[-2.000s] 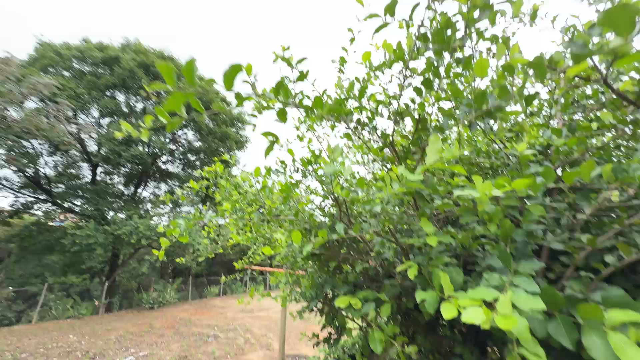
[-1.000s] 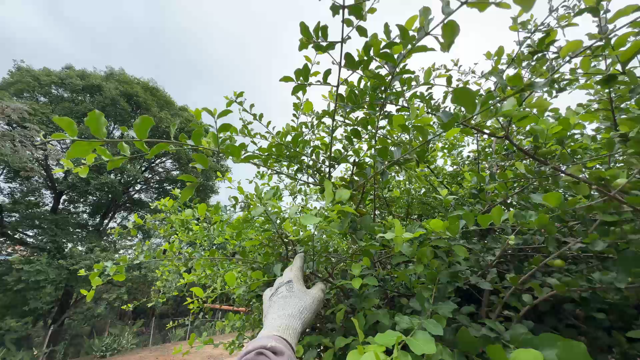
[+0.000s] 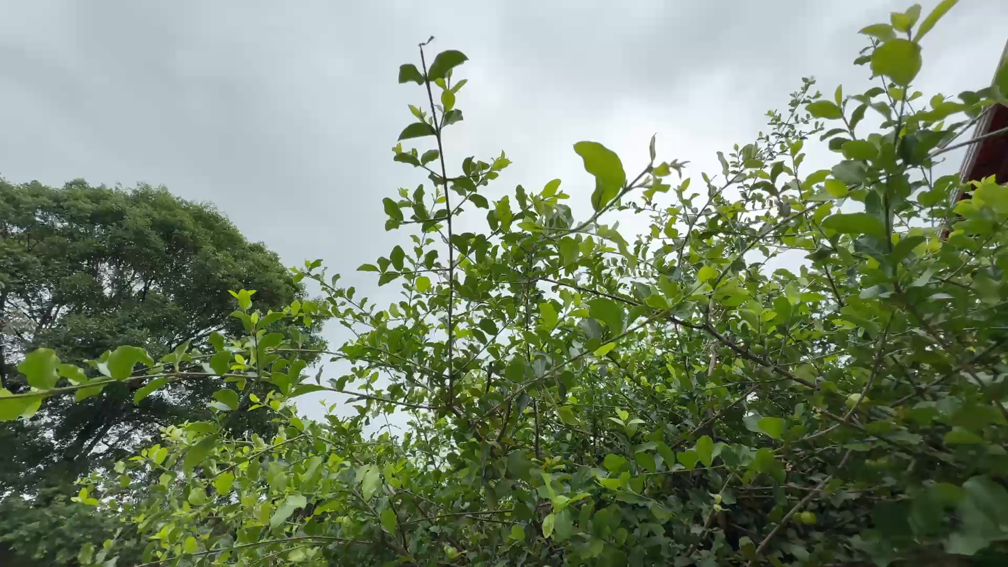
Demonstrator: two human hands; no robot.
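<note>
Neither my left hand nor my right hand shows at this moment. A dense leafy bush fills the middle and right of the head view. From it rises a thin upright shoot with a few leaves near its top. A few small round green fruits, one of them a green fruit at the lower right, hang among the leaves.
A long leafy branch reaches out to the left edge. Behind it, at the left, stands a large dark green tree. Part of a dark red structure shows at the right edge, under a cloudy sky.
A gloved hand that reached up to the bush one second ago is out of view. The view has tilted up, and the bare ground is gone from it.
</note>
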